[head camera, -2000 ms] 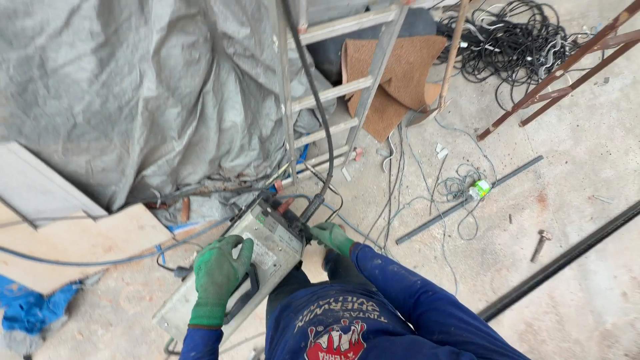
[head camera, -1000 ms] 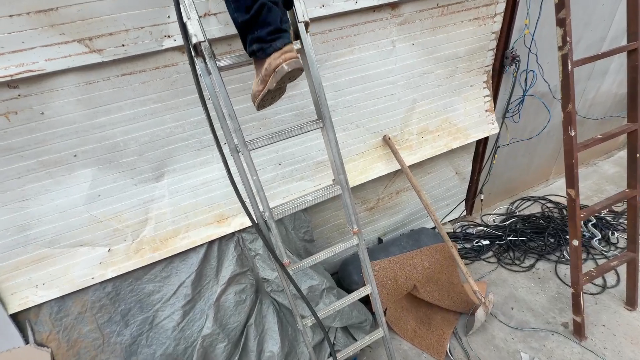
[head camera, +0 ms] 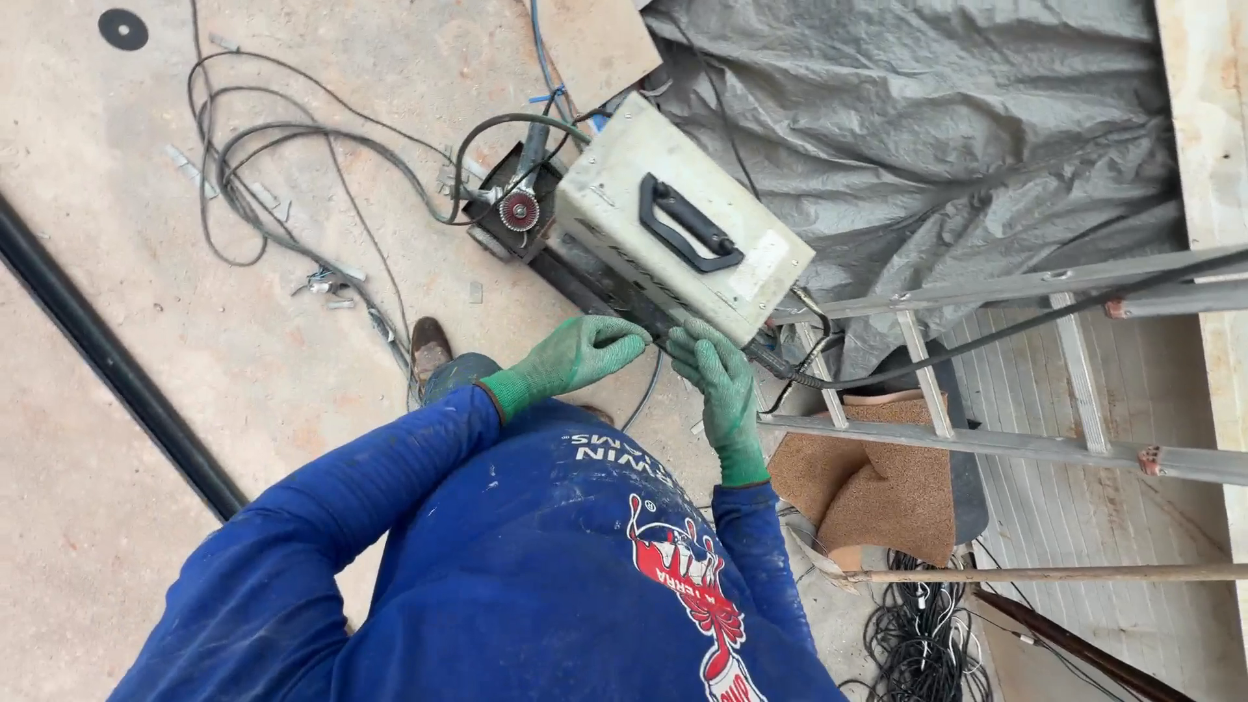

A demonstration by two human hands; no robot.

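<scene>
My left hand (head camera: pixel 588 356), in a green-coated work glove, has its thumb and fingertips drawn together beside the lower edge of a beige metal welding machine (head camera: pixel 717 180). Close by is my right hand (head camera: pixel 714 375), gloved alike, its fingers extended near the machine's front corner. Whether anything small lies between the left fingertips cannot be told. The machine has a black top handle (head camera: pixel 690 222), and a thick black cable (head camera: pixel 907 369) runs from its front end across the ladder. An angle grinder (head camera: pixel 524 190) with a toothed, red-centred disc lies behind the machine.
An aluminium ladder (head camera: pixel 1004 441) crosses the right side beside a grey tarp (head camera: pixel 936 127). Brown matting (head camera: pixel 882 478), a wooden pole (head camera: pixel 1053 573) and tangled cables (head camera: pixel 916 634) lie below it. Looped cable (head camera: pixel 229 146), a black metal bar (head camera: pixel 117 366) and a disc (head camera: pixel 123 29) are at left.
The view has swung from the wall and ladder back down to the machine. Two seconds ago my left hand was over the machine's top; now both hands are together beside its edge.
</scene>
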